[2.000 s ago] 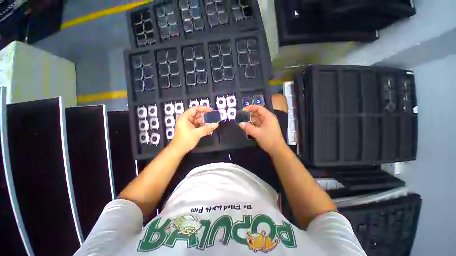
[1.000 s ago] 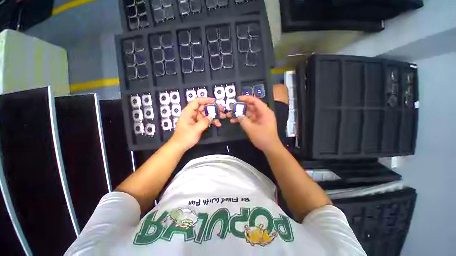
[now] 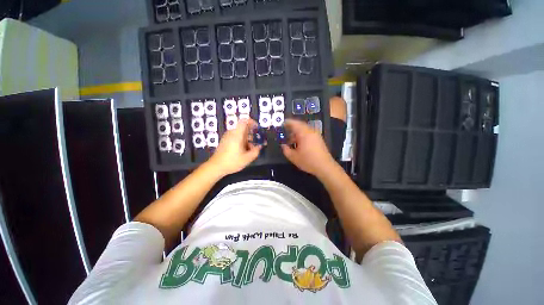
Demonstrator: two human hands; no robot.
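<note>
The black parts tray [image 3: 238, 94] lies in front of me with two rows of pockets. The near row holds white ring-side parts [image 3: 198, 124] in pairs; its right pocket holds dark bluish parts [image 3: 306, 106]. The far row holds dark parts with thin bright edges [image 3: 231, 51]. My left hand [image 3: 237, 146] holds a small dark square part [image 3: 259, 136] at its fingertips. My right hand [image 3: 302, 143] is slightly blurred and holds another dark square part [image 3: 281, 136]. Both parts are over the near row's fourth pocket, below four white parts.
A second parts tray [image 3: 271, 5] lies just beyond. Stacked black trays [image 3: 430, 126] stand at the right, with more trays [image 3: 444, 259] below them. Black panels with white edges [image 3: 36, 179] are at the left, beside a pale box [image 3: 39, 62].
The two held parts showed dark faces, then bright white faces, and now look dark bluish. Both hands have stayed over the near row. The tray sits slightly higher in view.
</note>
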